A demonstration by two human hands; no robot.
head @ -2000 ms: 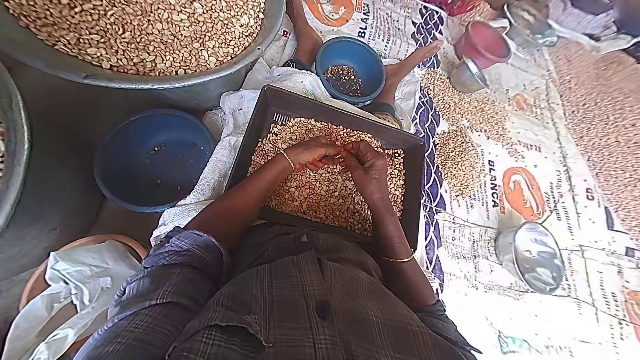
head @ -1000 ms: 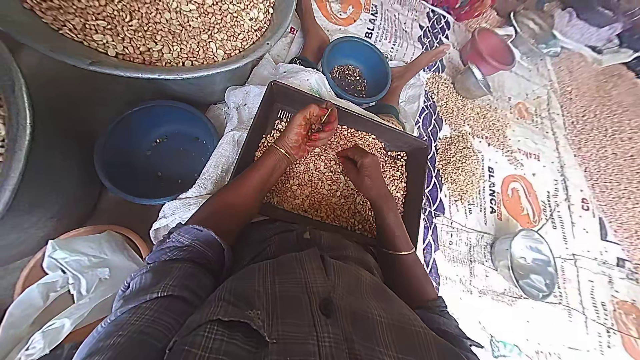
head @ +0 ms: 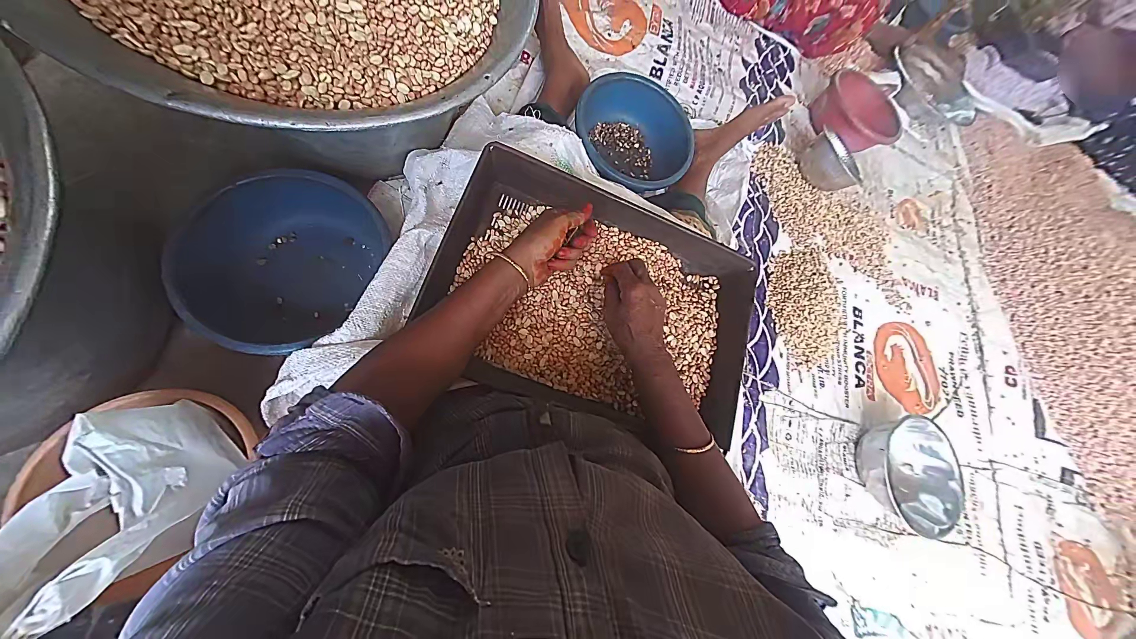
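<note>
A dark plastic tray (head: 612, 210) lies tilted before me on a white woven sack, holding a layer of pale and reddish split kernels (head: 550, 328). My left hand (head: 561, 244) is over the upper left of the kernels, its fingers curled with reddened tips; whether something small lies in them is too small to tell. Just to its right, my right hand (head: 635, 302) is low over the kernels with thumb and fingertips together; what may be between them is hidden. A small blue bowl (head: 635, 124) with dark bits stands just beyond the tray's far edge.
A large metal basin (head: 355, 120) of kernels stands at upper left, a wider blue basin (head: 275, 257) below it. An orange-brown tub (head: 222, 413) with white plastic is at lower left. On the printed sheets at right are kernel piles (head: 803, 302), a metal bowl (head: 923, 475) and a red pot (head: 856, 111).
My left hand has turned and come down a little from its raised, palm-up pose of a second ago. My hands, together two seconds ago, are now apart.
</note>
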